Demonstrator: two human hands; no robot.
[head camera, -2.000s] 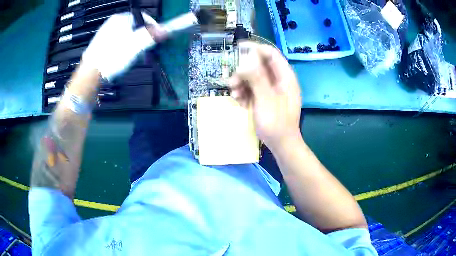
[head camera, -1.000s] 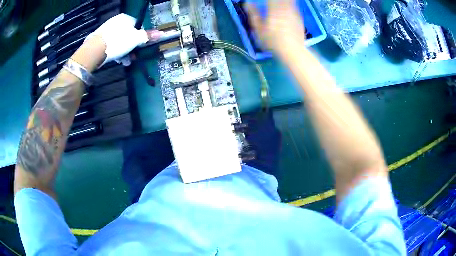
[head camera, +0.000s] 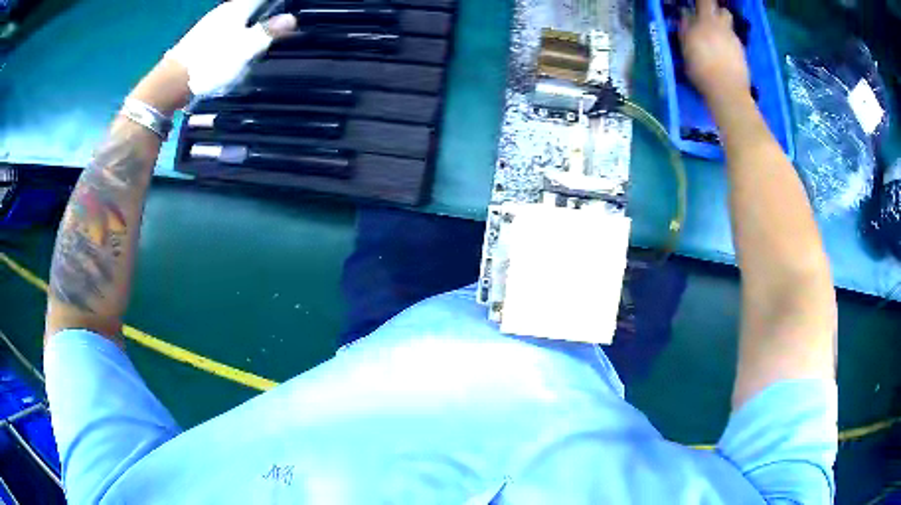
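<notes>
My left hand (head camera: 222, 57), in a white glove with bare fingertips showing, is at the upper left edge of the black ribbed tray (head camera: 390, 182). A dark rod end shows at its fingers; whether it is gripped is unclear. Black rods with silver ends, such as the lowest rod (head camera: 286, 160), lie in parallel rows. My bare right hand (head camera: 713, 54) reaches into the blue bin (head camera: 678, 99) among small black parts; its fingertips are hidden or blurred. The scuffed metal fixture (head camera: 524, 138) stands between the hands, with a copper-brown block and no rod across it.
A cream pad (head camera: 563, 276) covers the fixture's near end. A yellowish hose (head camera: 680, 173) curves between the fixture and the bin. A clear plastic bag (head camera: 830, 138) with a white label lies right of the bin. A dark bag is cut off at the right edge.
The view has shifted left, so bench items appear further right. My left hand has gone from the fixture with its rod to the tray. My right hand has gone from the fixture into the bin.
</notes>
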